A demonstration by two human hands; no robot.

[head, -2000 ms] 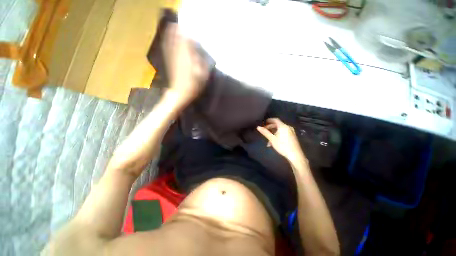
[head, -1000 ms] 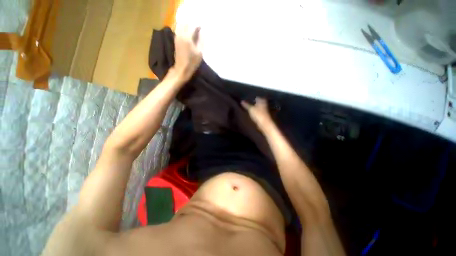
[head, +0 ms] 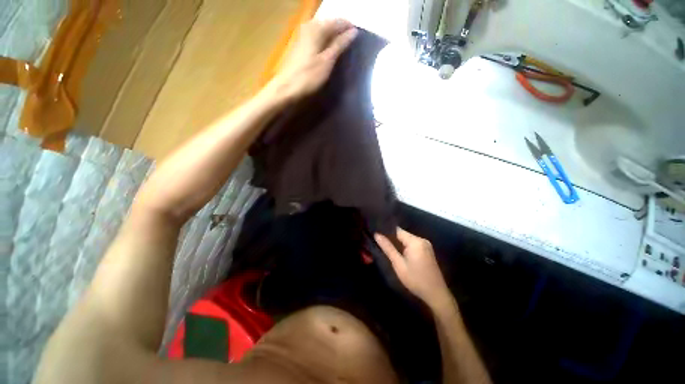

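Observation:
A dark brown-purple garment panel (head: 330,142) lies over the table's front left edge and hangs towards the lap. My left hand (head: 319,56) grips its upper end near the lamp glow, left of the needle area. My right hand (head: 411,262) pinches its lower right edge just below the table's front edge. The white sewing machine (head: 556,45) stands at the upper right. Its presser foot area (head: 439,56) is beside the bright glow, and the cloth lies to the left of it.
Blue thread snips (head: 557,176) lie open on the white table (head: 481,180). Orange-red scissors (head: 544,86) lie behind them, near the machine arm. Taped cardboard (head: 165,67) and grey quilted padding (head: 82,217) are at left. A red stool (head: 240,315) with a green patch is below.
The view has shifted, bringing the machine head into sight. The panel is now stretched out between my hands. My left hand is further up and right; my right hand now pinches the cloth's edge.

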